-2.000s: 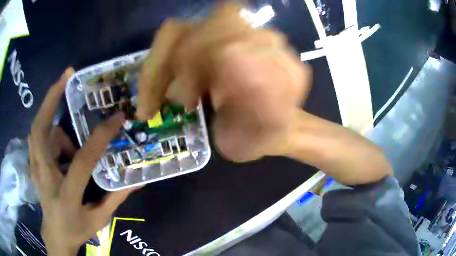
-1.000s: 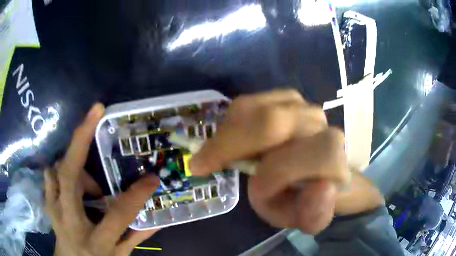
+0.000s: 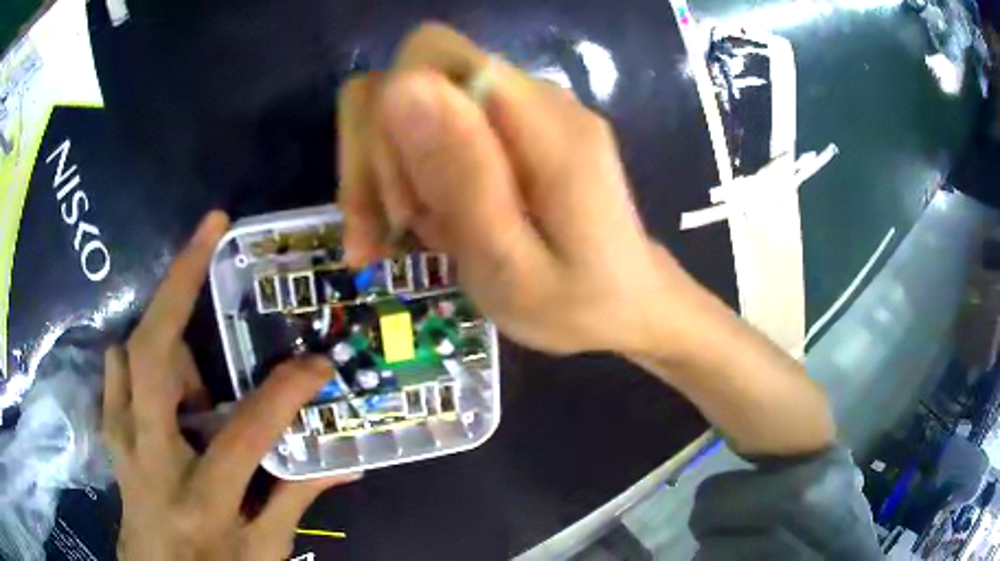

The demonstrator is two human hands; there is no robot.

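Note:
The open white power strip housing [image 3: 488, 422] lies on the black sheet, slightly tilted in view. Inside are a green circuit board [image 3: 422, 356] with a yellow transformer [image 3: 396, 336], pale rectangular frames along both long sides, brass strips and thin wires. My left hand [image 3: 208, 438] holds the housing's left end, with the thumb reaching inside onto the parts beside the board. My right hand [image 3: 493, 208] is over the upper edge, its fingertips down at the upper row. A pale slim tool [image 3: 483, 81] shows in part between its fingers; its tip is hidden.
The black printed sheet [image 3: 592, 438] with "NISKO" lettering lies under the housing. A crinkled clear plastic bag [image 3: 49, 438] is at the left edge. Cream masking tape [image 3: 768, 263] and a white-edged dark cut-out [image 3: 749, 104] are at the right, beside the dark green surface [image 3: 877, 121].
Since one second ago, my right hand has moved up and left from the board to the housing's upper side. The tool is now more upright. The housing has shifted slightly left and up.

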